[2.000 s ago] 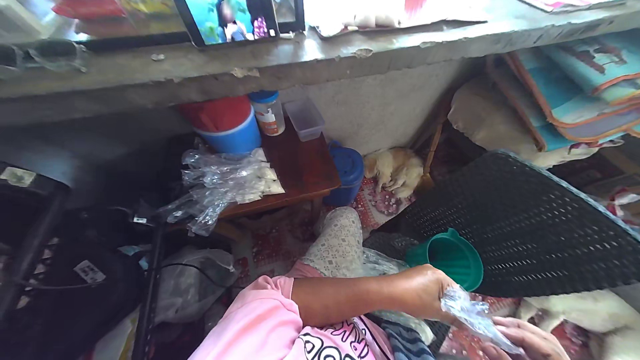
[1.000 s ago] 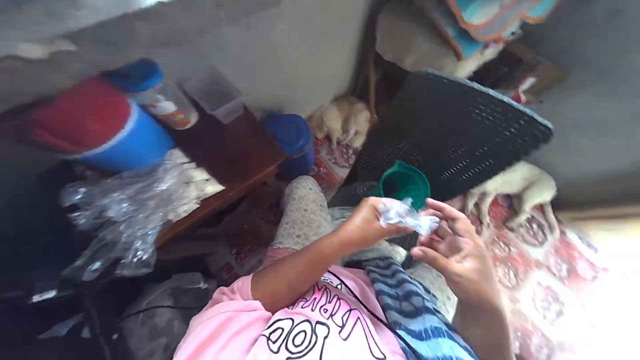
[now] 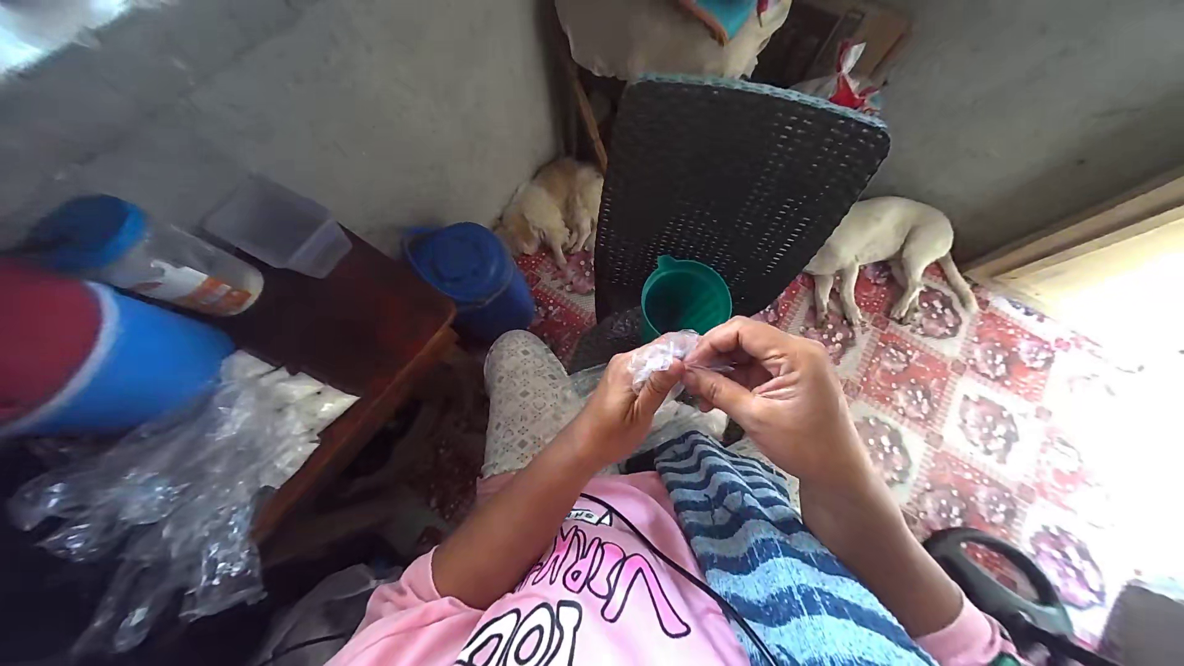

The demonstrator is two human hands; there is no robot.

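Note:
A crumpled clear plastic bag (image 3: 662, 359) is pinched in my left hand (image 3: 622, 407), just above my lap. My right hand (image 3: 772, 393) meets it from the other side, thumb and forefinger closed on the bag's thin edge. Right behind both hands stands a green plastic cup or scoop (image 3: 686, 298), its mouth facing up. More clear plastic bags (image 3: 185, 481), some with whitish contents, lie over the edge of the wooden bench at the left. A blue striped cloth (image 3: 777, 555) rests across my lap. What the held bag contains cannot be made out.
On the wooden bench (image 3: 370, 324) are a blue-lidded jar (image 3: 199, 277), a clear plastic tub (image 3: 277, 227) and a red and blue container (image 3: 120, 351). A lidded blue bucket (image 3: 472, 277) stands beside it. Two dogs lie on the patterned floor, one left (image 3: 555, 208), one right (image 3: 883, 240) of a black woven panel (image 3: 740, 176).
My right fingers, spread beside the bag a second ago, are now pinched on its edge. The bag stays in my left hand. The view has swung to the right and down.

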